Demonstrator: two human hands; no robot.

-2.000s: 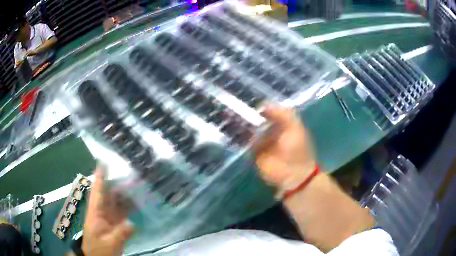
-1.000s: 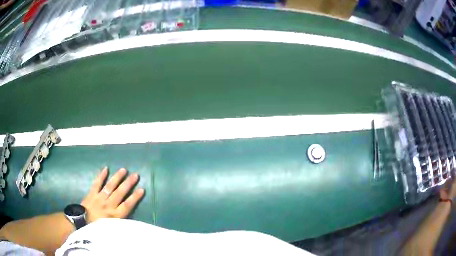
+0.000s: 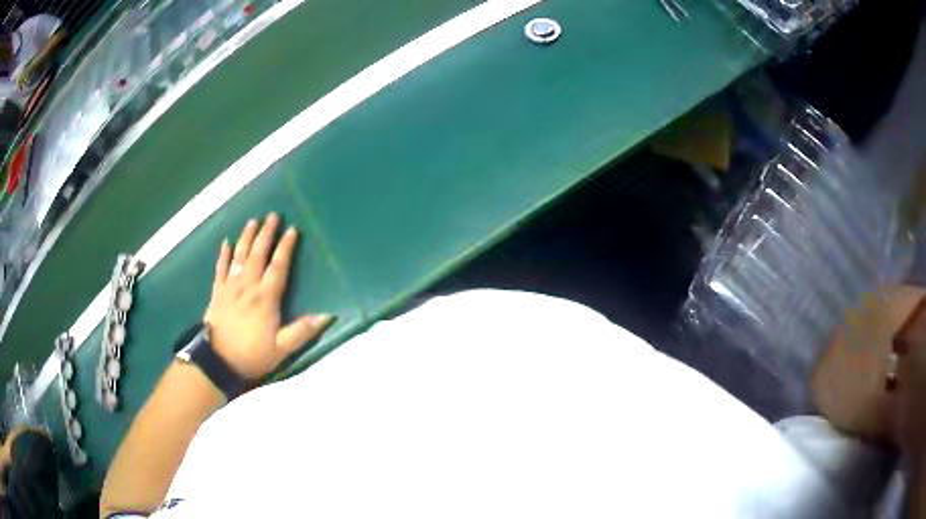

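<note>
My left hand (image 3: 252, 304) lies flat on the green bench (image 3: 426, 193), fingers apart, holding nothing. My right hand (image 3: 863, 355) is blurred at the right edge, beside or over ribbed clear plastic trays (image 3: 772, 243) low beyond the bench edge. Its fingers are not clear, so I cannot tell whether it grips a tray. Two grey metal holder strips (image 3: 117, 329) (image 3: 69, 400) lie left of my left hand. A small round silver part (image 3: 542, 30) lies alone on the bench at the top.
Another tray stack (image 3: 792, 15) sits at the bench's top right end. Clear trays with a white sheet (image 3: 76, 152) and a red bin (image 3: 17, 165) are at the far left. A person (image 3: 36, 46) is at the top left. A dark gap lies beyond the bench edge.
The view has turned toward the lower right. The filled tray held in both hands two seconds ago is out of them. My right hand has moved from the bench-end stack to the lower clear trays.
</note>
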